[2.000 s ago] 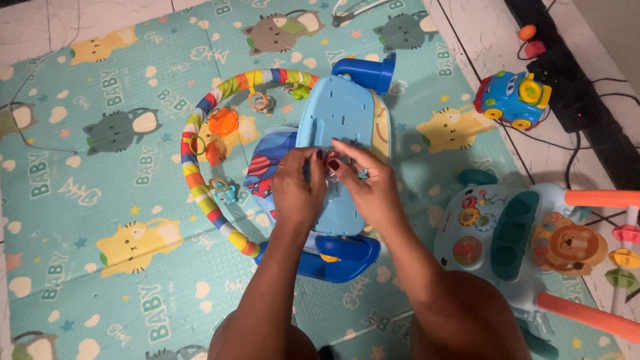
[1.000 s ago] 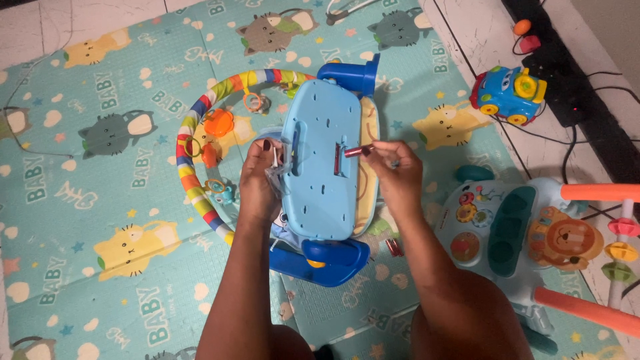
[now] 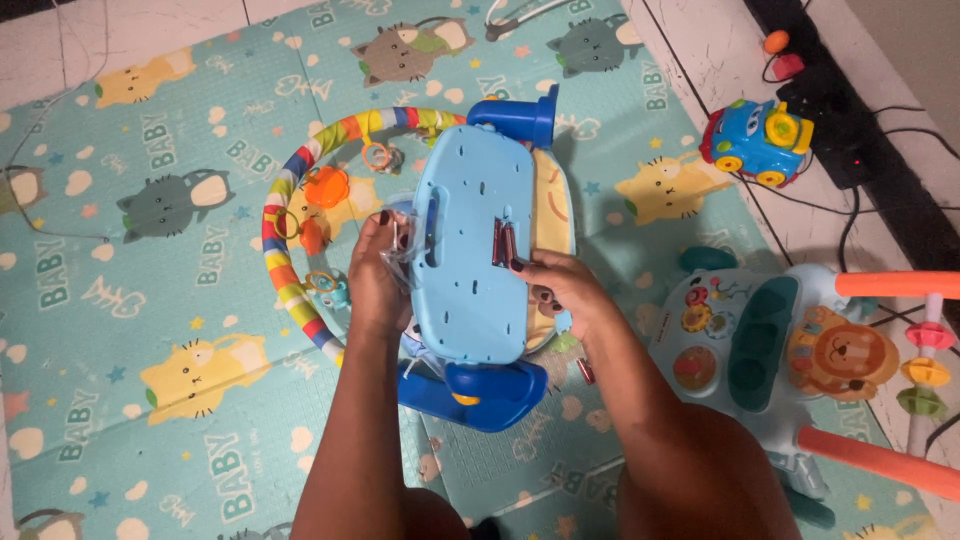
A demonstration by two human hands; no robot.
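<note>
A light-blue plastic panel of a baby play gym (image 3: 480, 315) lies with its underside up, between my two hands. Dark red batteries (image 3: 503, 242) sit side by side in its open battery compartment. My right hand (image 3: 561, 285) is at the panel's right edge, thumb tip at the lower end of the batteries; a small light-blue piece, perhaps the battery cover (image 3: 563, 321), shows below its fingers. My left hand (image 3: 382, 270) holds a clear plastic wrapper (image 3: 401, 259) by the panel's left edge; whether anything is inside is unclear. Another red battery (image 3: 586, 371) lies on the mat below my right hand.
A striped toy arch (image 3: 281, 247) with hanging toys curves left of the panel, joined to blue supports (image 3: 510, 120). At the right are a toy car (image 3: 757, 142), a baby walker (image 3: 720, 345), a black power strip (image 3: 821, 142) and cables. A patterned foam mat (image 3: 247, 450) lies beneath.
My right hand, which held a battery beside the compartment one second ago, is now at the compartment's lower edge, and batteries lie side by side inside. My left hand still holds the wrapper.
</note>
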